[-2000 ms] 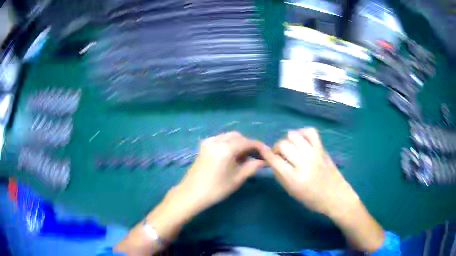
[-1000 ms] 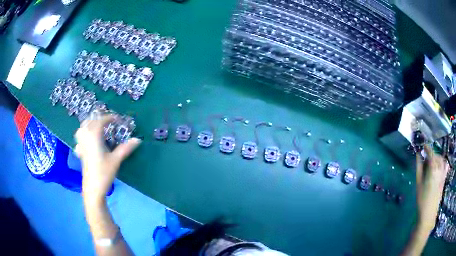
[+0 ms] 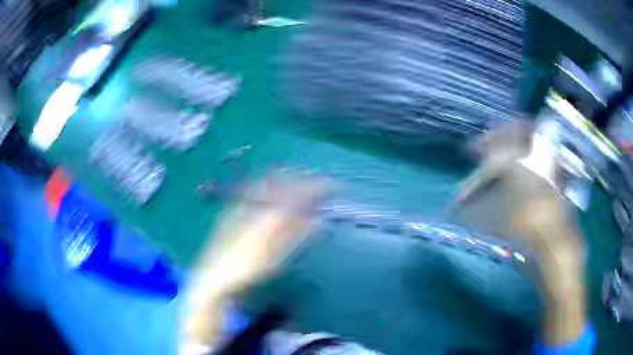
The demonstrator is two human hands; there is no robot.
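Observation:
The frame is strongly blurred. My left hand is over the left part of the row of small wired modules; its fingers are smeared and I cannot tell whether it holds anything. My right hand is above the right part of the row, in front of the white screw feeder; its fingers are also blurred and their grip cannot be made out. Circuit board assemblies lie in short rows at the left.
A tall stack of ribbed trays stands at the back centre. A blue bin with a red part is below the left table edge. More silvery pieces lie at the far right edge. A dark device with bright areas is at upper left.
My left hand has moved right from the circuit board rows to the module row. My right hand has moved left, away from the feeder. The camera view has turned.

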